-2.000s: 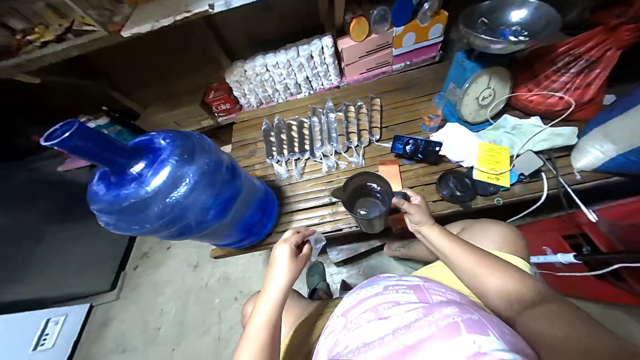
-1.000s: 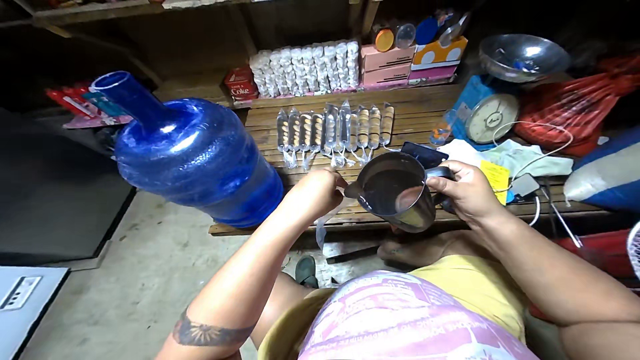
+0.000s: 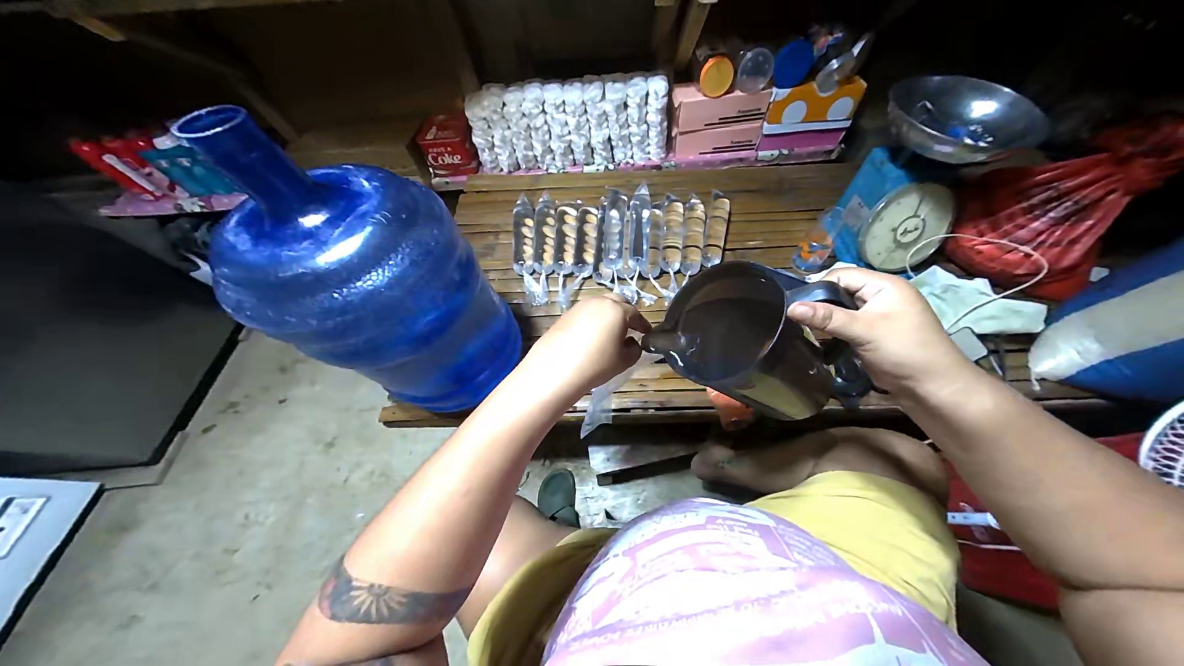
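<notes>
My right hand point(image 3: 874, 324) grips the handle of a dark pitcher point(image 3: 772, 356), which is tilted with its spout toward the left. At the spout, my left hand point(image 3: 601, 338) pinches a small clear plastic bag point(image 3: 601, 407) that hangs below the fingers. Whether liquid is passing from the spout into the bag cannot be told. Behind the hands, a row of slim clear plastic tubes tied at their near ends point(image 3: 638, 231) lies on the slatted bamboo bench point(image 3: 777, 190); several hold pale, round pieces.
A large blue water jug point(image 3: 370, 277) stands at the left. Behind are stacked white packs point(image 3: 569, 120), a red Coke box point(image 3: 447, 146) and pink boxes point(image 3: 717, 125). On the right are a dial scale point(image 3: 906, 227), a red plastic bag point(image 3: 1036, 227), a cloth and a white cable.
The pitcher has gone from upright to tilted, and its spout has come to my left hand. The left hand has risen with the small bag to the spout.
</notes>
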